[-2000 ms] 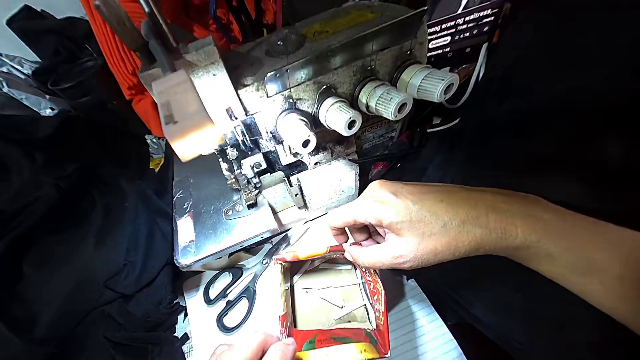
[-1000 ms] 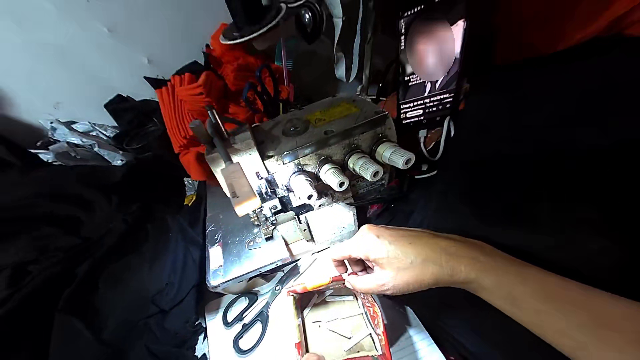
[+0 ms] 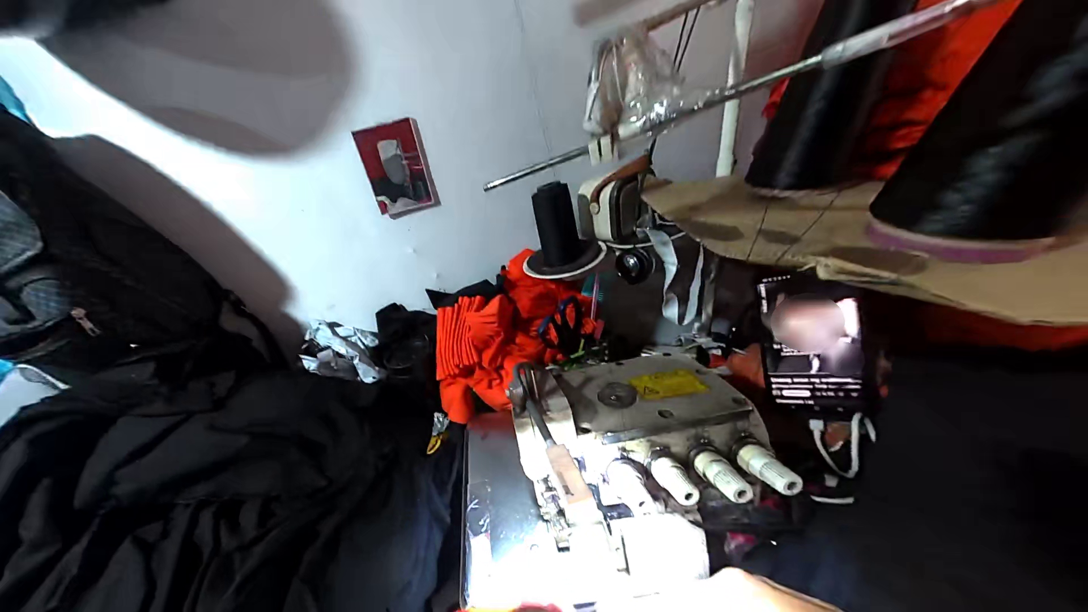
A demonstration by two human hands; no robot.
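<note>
At the bottom edge of the head view, just right of the lit front of an overlock sewing machine (image 3: 663,399), a small, glaring part of my right hand (image 3: 761,591) shows. Its fingers are cut off by the frame, so what it holds cannot be seen. My left hand is out of view. A sliver of something red and orange (image 3: 531,608) shows at the bottom edge, left of my right hand. The machine's tension knobs (image 3: 721,476) face me, and its metal bed plate (image 3: 501,501) gleams at the left.
Black fabric (image 3: 255,476) lies heaped at the left. Red ribbed fabric (image 3: 476,348) is piled behind the machine, beside a black thread cone (image 3: 557,225). A phone (image 3: 812,340) with a lit screen stands at the right, under a cardboard shelf (image 3: 765,229) bearing large black thread cones.
The view has swung up toward the wall and thread cones. The scissors and the box with pale sticks, visible before, are out of frame, and my left hand has left view.
</note>
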